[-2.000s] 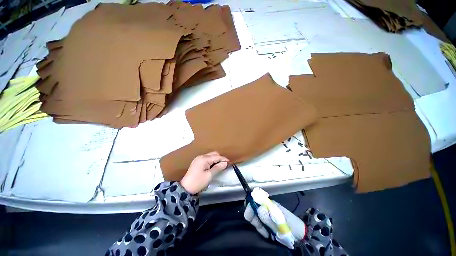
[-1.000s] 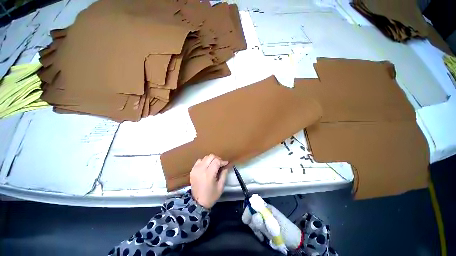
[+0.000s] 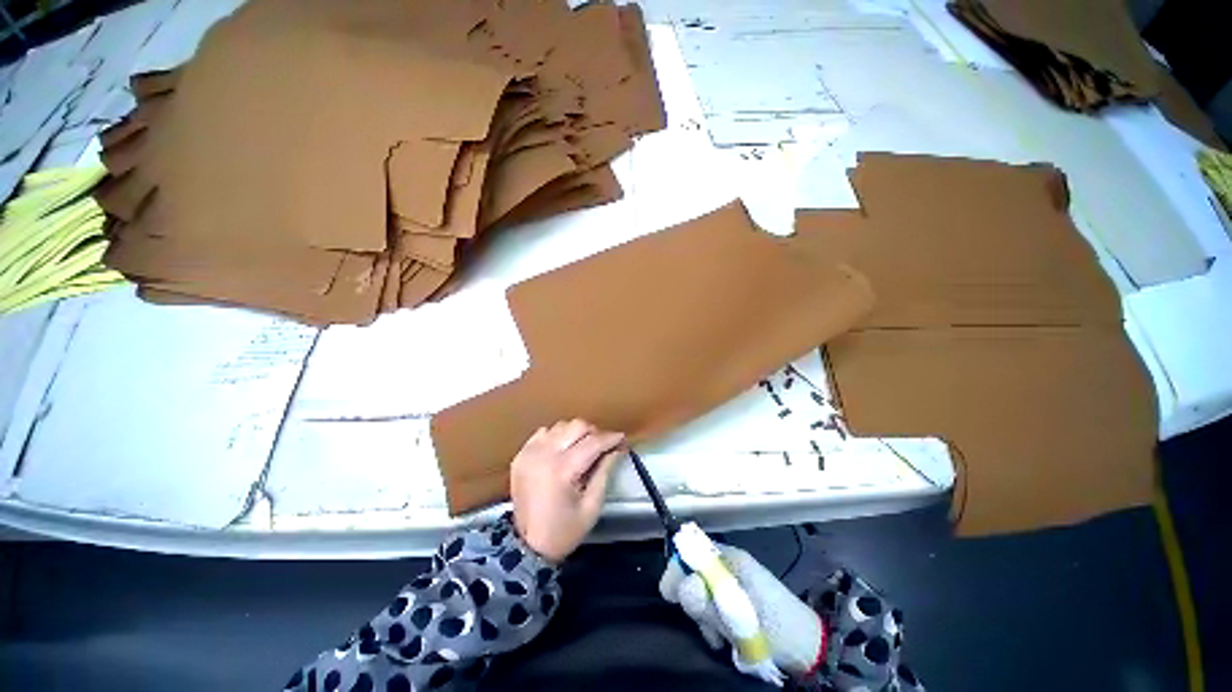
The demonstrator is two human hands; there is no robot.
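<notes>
A brown panel [image 3: 649, 325] with a stepped corner lies folded on the white table, its right end over the brown pile at the right. My bare left hand [image 3: 561, 484] pinches its near edge between thumb and fingers. My right hand [image 3: 743, 608], in a white and yellow knitted glove with a red cuff edge, holds scissors [image 3: 653, 489]. Their dark tip points up at the edge beside my left fingertips. The scissor handles are mostly hidden in the glove, and whether the blades are parted cannot be told.
A large fanned brown stack [image 3: 324, 135] is at the left, with yellow pieces [image 3: 54, 243] beside it. A brown pile [image 3: 993, 338] overhangs the near edge at right. Dark slivers [image 3: 797, 422] lie between panel and pile. A darker brown bundle [image 3: 1054, 61] is at far right.
Compared with two seconds ago, my left hand has turned more upright and sits slightly further right at the panel's edge. The scissors are still beside it. The view has shifted slightly.
</notes>
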